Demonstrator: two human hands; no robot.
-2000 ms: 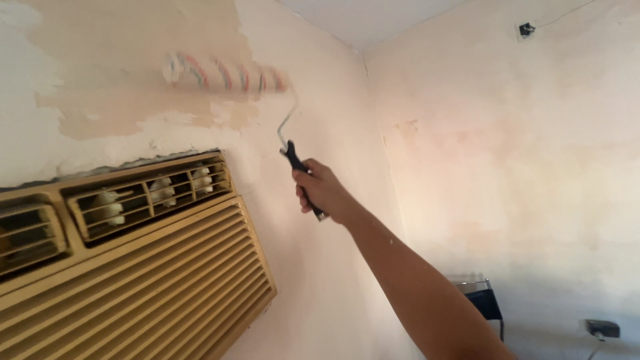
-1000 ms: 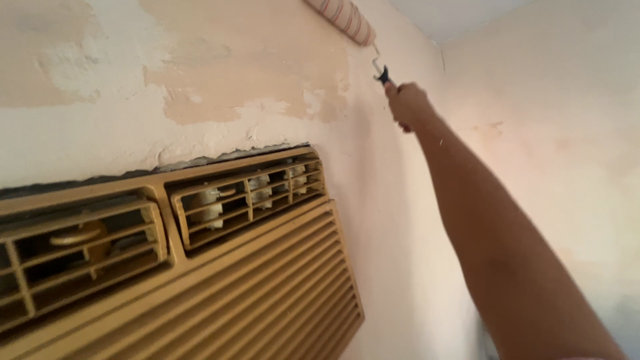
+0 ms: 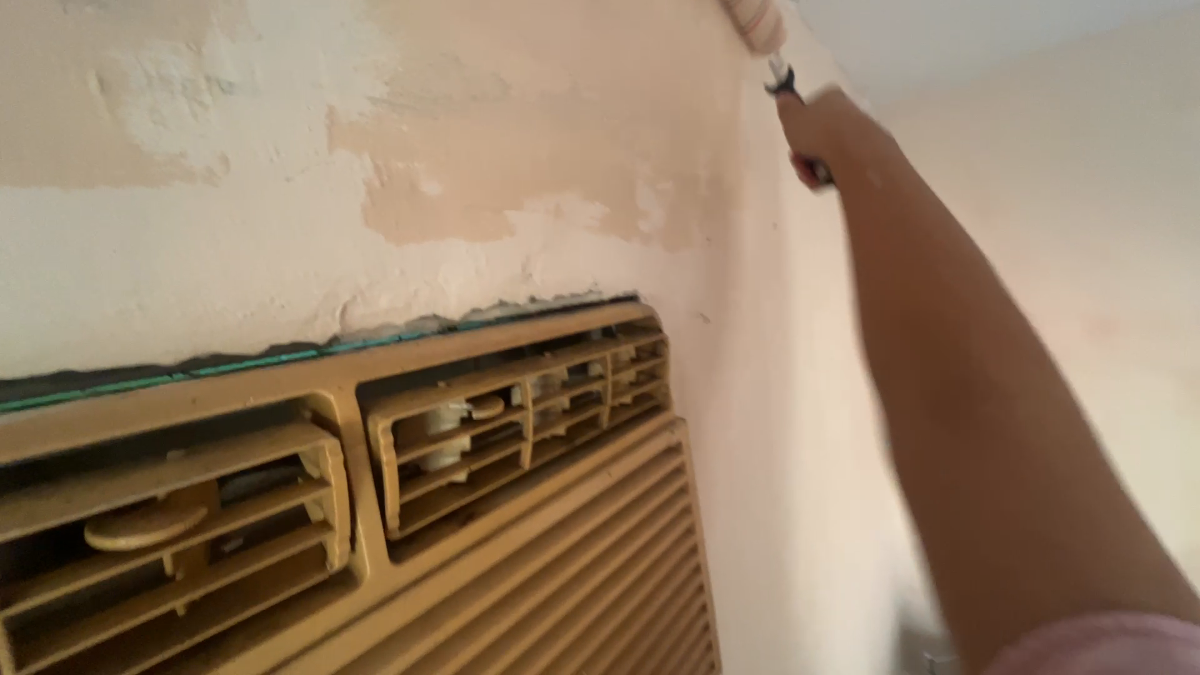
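Note:
My right hand [image 3: 820,136], with the arm raised, is closed around the black handle of a paint roller. The roller's cover [image 3: 756,22], pale with stripes, lies against the upper part of the wall [image 3: 562,122] close to the ceiling, and the top edge of the view cuts it off. Darker tan patches and cream ones mark this wall. My left hand is out of view.
A tan window air conditioner [image 3: 366,375] with louvred vents is set in the wall at lower left, a ragged gap along its top edge. The ceiling [image 3: 956,42] and an adjoining wall [image 3: 1059,234] are at the right.
The roller was above the air conditioner's right part two seconds ago; it has moved up towards the ceiling, still in my right hand. The view has come closer to the air conditioner.

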